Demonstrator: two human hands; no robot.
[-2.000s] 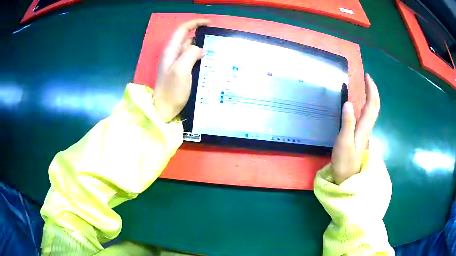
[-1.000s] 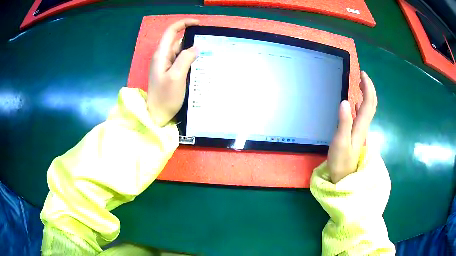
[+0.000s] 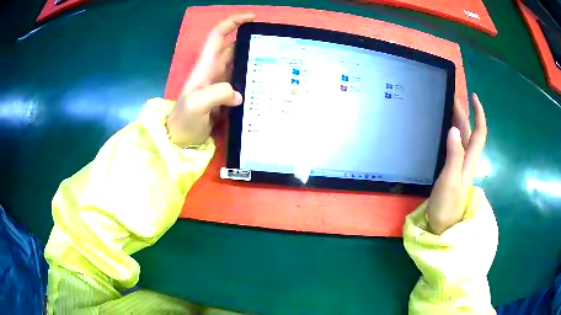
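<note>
A black-bezelled tablet computer [image 3: 344,117] lies tilted slightly over a red foam tray [image 3: 295,209]. Its screen is lit white, with a list at the left and several small icons in columns. A white barcode label [image 3: 236,174] is at its lower left corner. My left hand [image 3: 206,92] grips the left edge, thumb on the bezel and fingers behind. My right hand [image 3: 458,166] holds the right edge, thumb at the front and fingers along the side. Both hands are bare, with yellow sleeves.
The tray rests on a shiny dark green surface [image 3: 270,271]. Another red tray [image 3: 449,13] is at the top edge, one with a dark tablet [image 3: 544,46] at the top right, and part of one [image 3: 60,7] at the top left. Blue clothing [image 3: 21,264] shows at the lower corners.
The screen went from a list with drive icons to a nearly blank page, then to columns of icons. My left thumb has moved down the bezel. Tablet, tray and right hand appear further right.
</note>
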